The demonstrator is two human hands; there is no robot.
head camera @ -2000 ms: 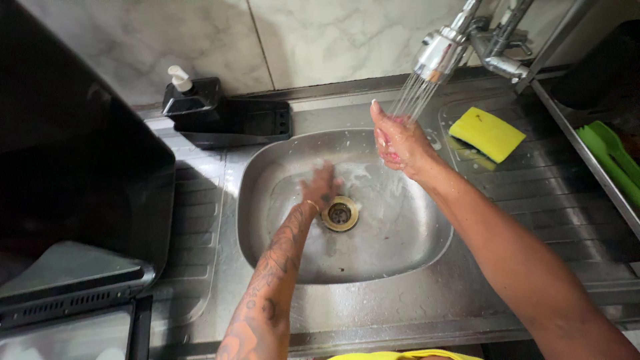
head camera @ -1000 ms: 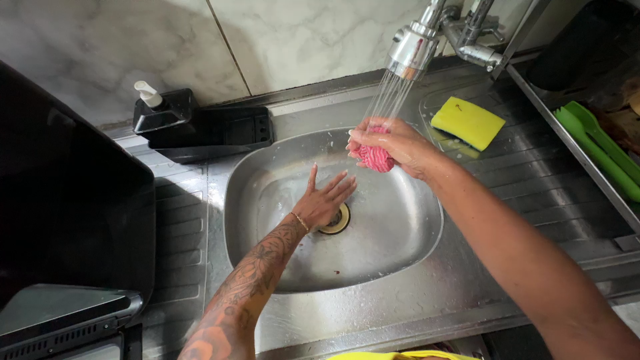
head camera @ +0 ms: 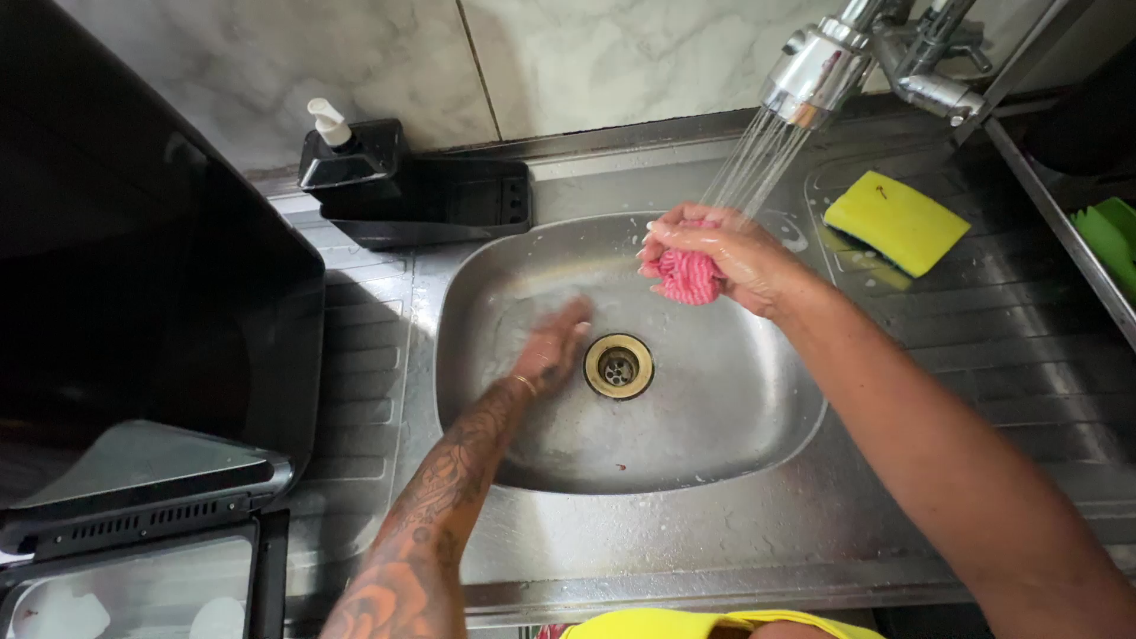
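Water runs in thin jets from the chrome faucet head [head camera: 812, 75] onto my right hand [head camera: 728, 253], whose fingers are closed around a wet, bunched pink cloth [head camera: 690, 275] over the back right of the stainless steel sink [head camera: 701, 479]. My left hand [head camera: 557, 342], blurred by motion, is low inside the basin, left of the brass-coloured drain [head camera: 619, 366]. It holds nothing that I can see. A small dark reddish scrap [head camera: 620, 466] lies in the basin in front of the drain.
A yellow sponge [head camera: 896, 222] lies right of the basin. Behind left stands a black soap dispenser [head camera: 351, 160] with a tray. A large black container [head camera: 151, 266] is at the left, above a dark-framed lid [head camera: 133, 568]. Green items [head camera: 1109, 235] sit in the rack at right.
My left hand, spread near the drain a second ago, has moved left and is blurred. My right hand stays at the water jets with the pink cloth.
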